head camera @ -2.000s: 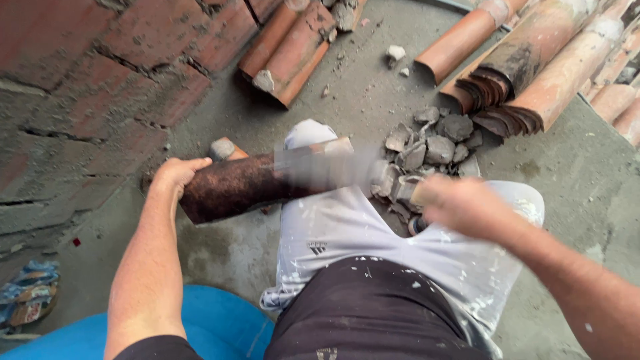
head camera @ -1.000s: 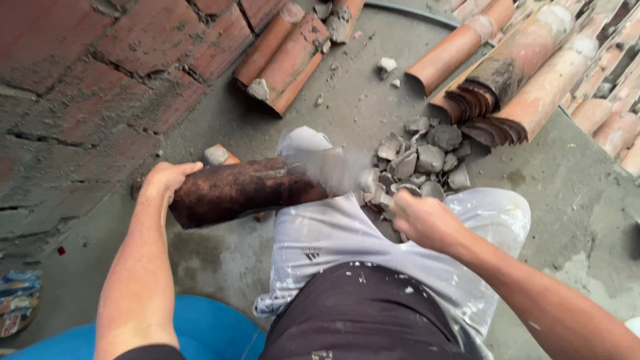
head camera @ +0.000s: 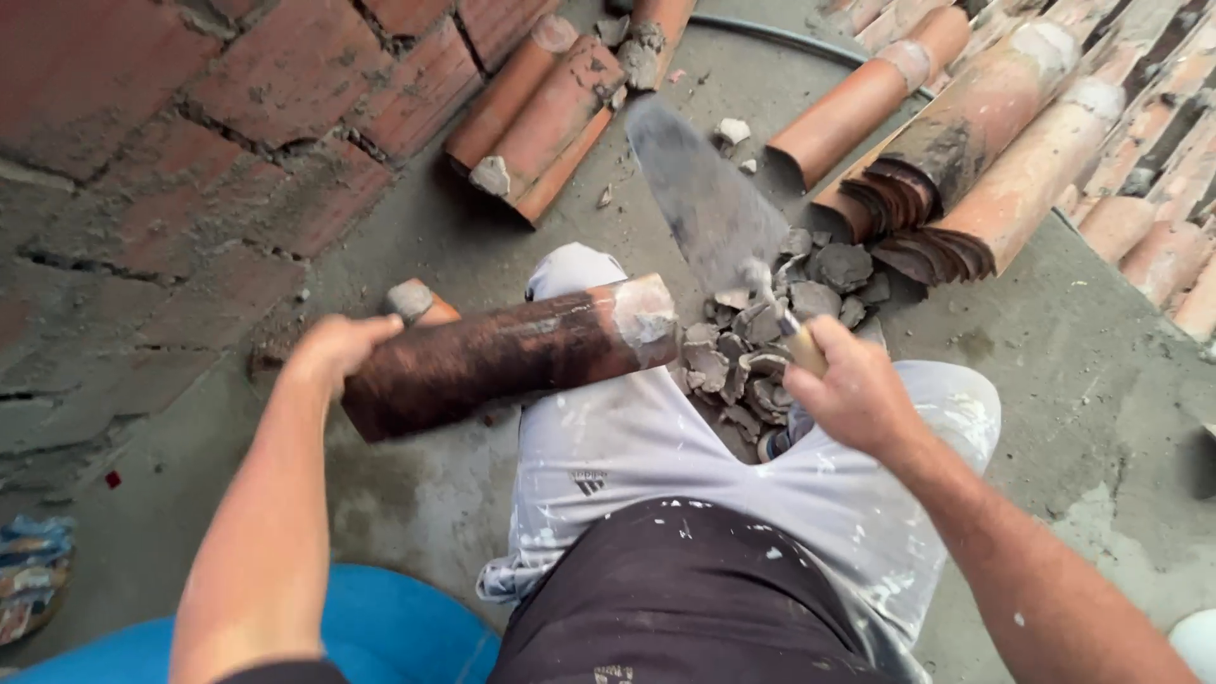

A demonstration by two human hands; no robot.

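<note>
A curved clay roof tile (head camera: 503, 351), stained dark with pale mortar on its right end, rests across one knee. My left hand (head camera: 334, 353) grips its far left end, fingers partly hidden behind it. In my right hand (head camera: 850, 385) is the wooden handle of a mason's trowel (head camera: 698, 195); its blade points up and away, apart from the tile. Broken mortar pieces (head camera: 750, 351) lie heaped on the floor between the tile's right end and my right hand.
A brick wall (head camera: 228, 142) rises at the left. Clay roof tiles (head camera: 560, 119) lie near it, and nested stacks (head camera: 1007, 171) lie at the upper right beside a grey hose (head camera: 779, 38). A blue tub (head camera: 399, 617) stands at the lower left. Another short tile piece (head camera: 423, 302) lies behind the held tile.
The trowel blade was a blur over the tile's right end; now it is off the tile, raised forward in my right hand. My left hand still holds the tile.
</note>
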